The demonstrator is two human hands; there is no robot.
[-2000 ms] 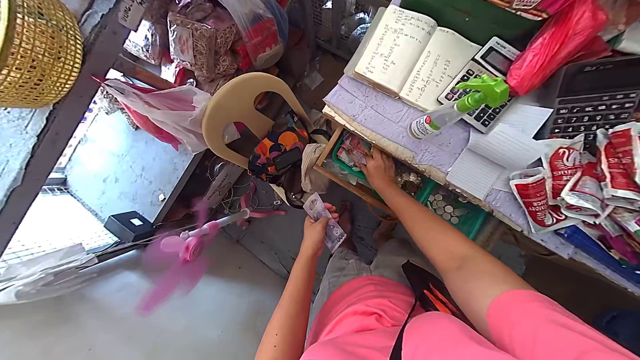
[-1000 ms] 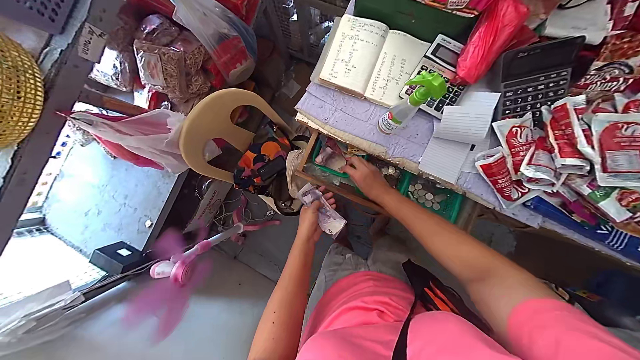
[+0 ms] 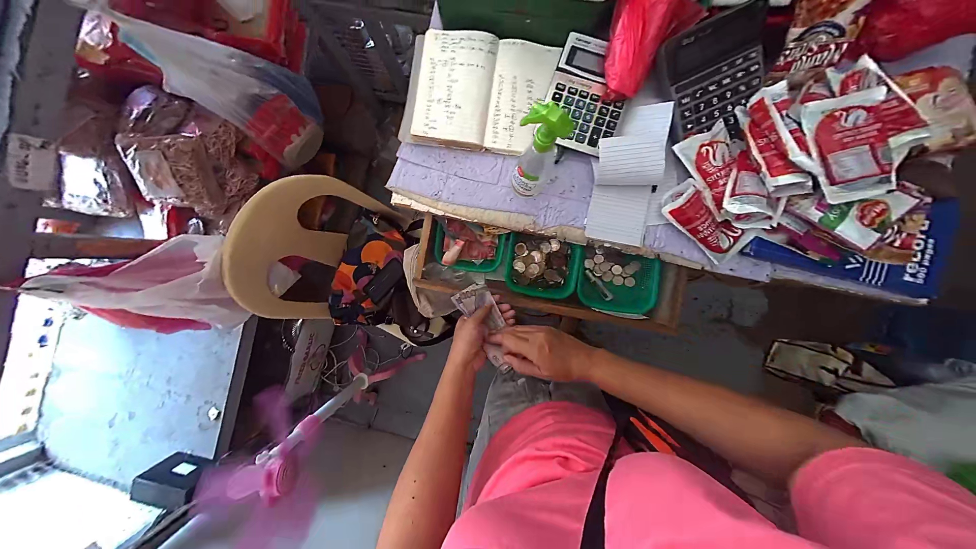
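My left hand (image 3: 474,335) is closed around several banknotes (image 3: 482,307), just in front of an open wooden drawer (image 3: 549,306). My right hand (image 3: 545,352) lies against the lower end of the same notes, fingers bent; whether it grips them is hidden. Inside the drawer sit green plastic baskets: the left one (image 3: 502,254) holds reddish paper or notes, the middle one (image 3: 540,290) is filled with coins (image 3: 541,261), and the right one (image 3: 648,293) has fewer coins and a small clear item.
Above the drawer, the desk bears an open notebook (image 3: 488,91), a calculator (image 3: 591,99), a spray bottle (image 3: 535,164), lined paper (image 3: 629,152) and red-white packets (image 3: 854,145). A beige plastic chair (image 3: 248,244) stands left; a pink fan (image 3: 282,473) spins at lower left.
My right hand has come out of the drawer's left basket and down to the notes in my left hand. The baskets are now uncovered by my right arm.
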